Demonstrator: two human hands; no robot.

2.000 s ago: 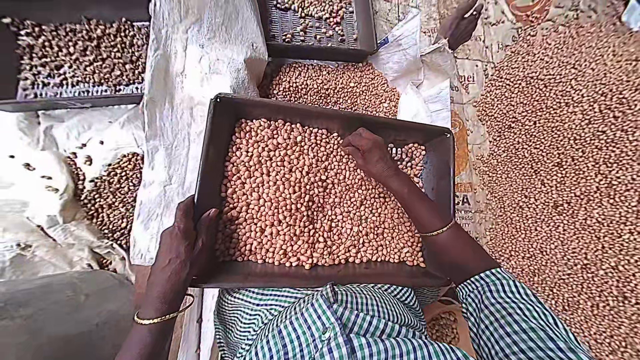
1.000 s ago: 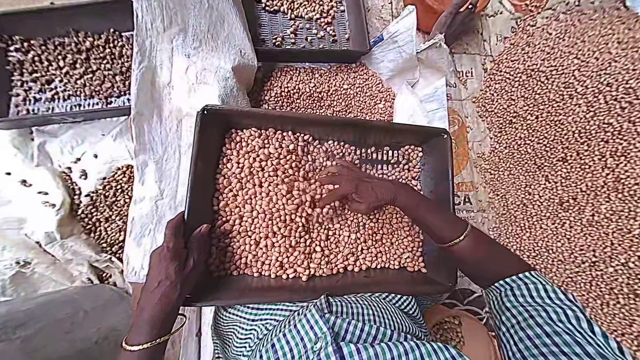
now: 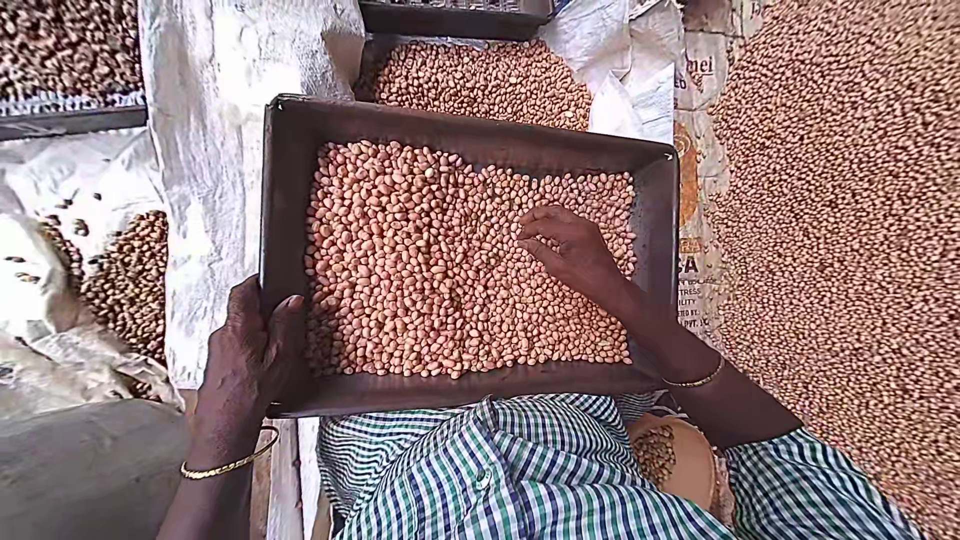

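A dark rectangular sieve tray point(image 3: 480, 124) lies tilted slightly above my lap, holding a wide layer of shelled peanuts point(image 3: 420, 262). My left hand point(image 3: 251, 345) grips the tray's left wall, its thumb over the rim. Over the right part of the peanuts is my right hand point(image 3: 566, 244), fingers curled and thumb near the fingertips; whether a peanut sits between them cannot be told. The peanuts cover nearly all of the tray's bottom.
Beyond the tray lies a peanut heap point(image 3: 487, 82) beside another tray point(image 3: 454, 21). A large peanut spread point(image 3: 840, 247) covers the right. At left are a tray of darker pieces point(image 3: 71, 120) and a small heap point(image 3: 131, 285). A round container point(image 3: 694, 457) sits by my lap.
My right hand has moved rightward over the peanuts, its spread fingers now curled. Peanuts now cover the slotted bottom seen bare near the tray's far right. My left hand still holds the left wall.
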